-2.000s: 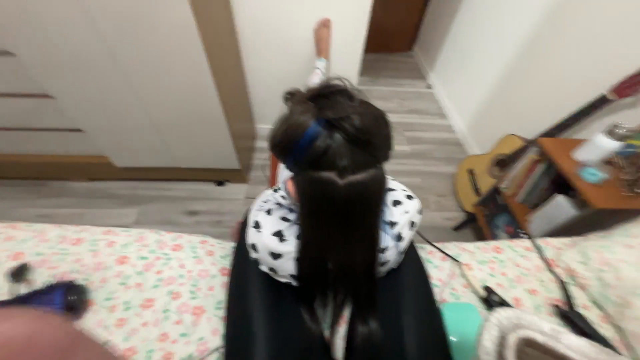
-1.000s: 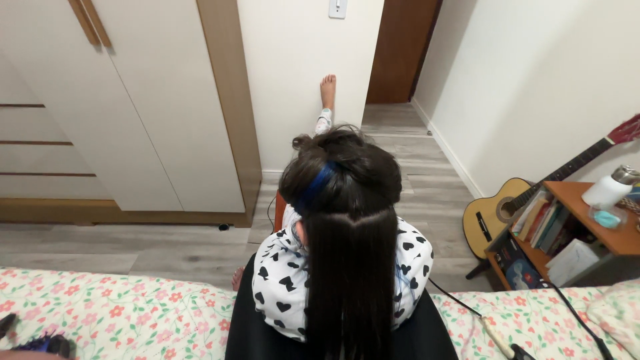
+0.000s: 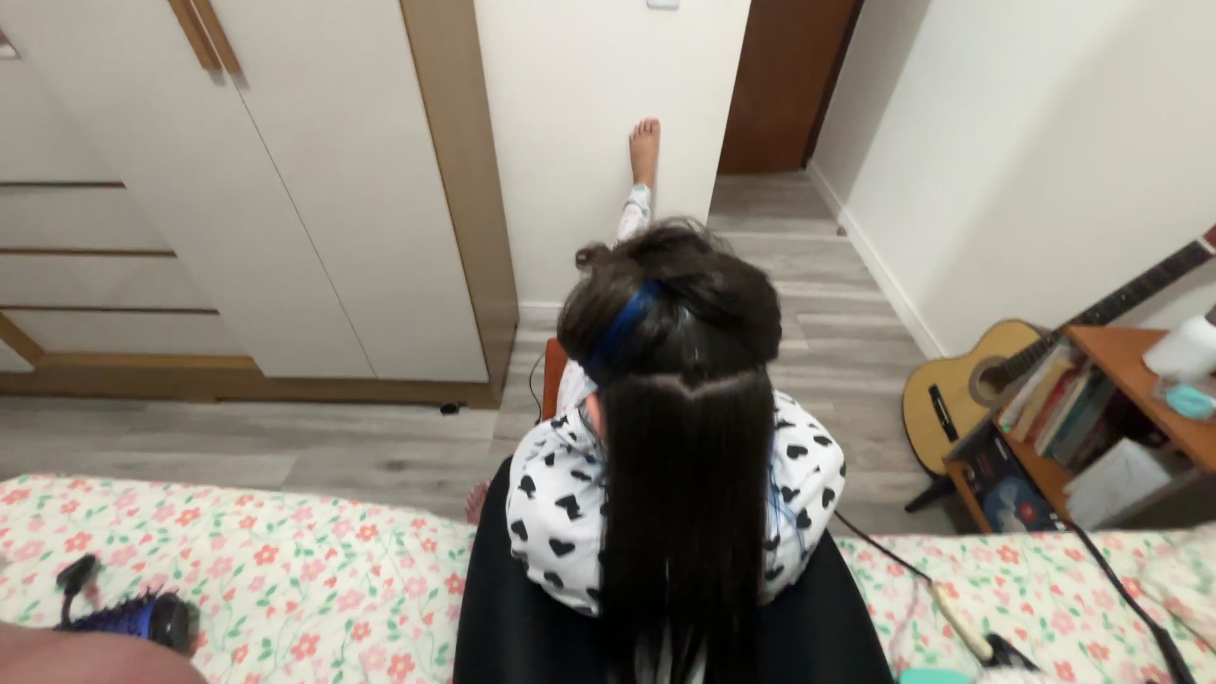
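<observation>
Long dark hair (image 3: pixel 689 494) of a seated person hangs straight down the back, between my black-clad legs (image 3: pixel 807 636). Its upper part is gathered up on the head, with a blue streak (image 3: pixel 622 328) on the left; a parting line crosses below. The person wears a white top with black hearts (image 3: pixel 560 518). Blurred bare skin (image 3: pixel 95 655), apparently part of my left arm, fills the bottom left corner beside a blue-barrelled round hair brush (image 3: pixel 142 619). Neither my left hand nor my right hand can be made out.
A floral bedcover (image 3: pixel 313 579) spreads on both sides, with black cords (image 3: pixel 1121 584) and a mint-coloured object (image 3: pixel 936 676) at the right. Ahead stand a white wardrobe (image 3: pixel 313 190), an acoustic guitar (image 3: pixel 936 399) and a wooden shelf (image 3: pixel 1140 380) with books. The person's foot (image 3: pixel 645 150) rests against the wall.
The view has tilted upward since the first frame, showing more of the wall and wardrobe. The hair still hangs down, with its upper part gathered up.
</observation>
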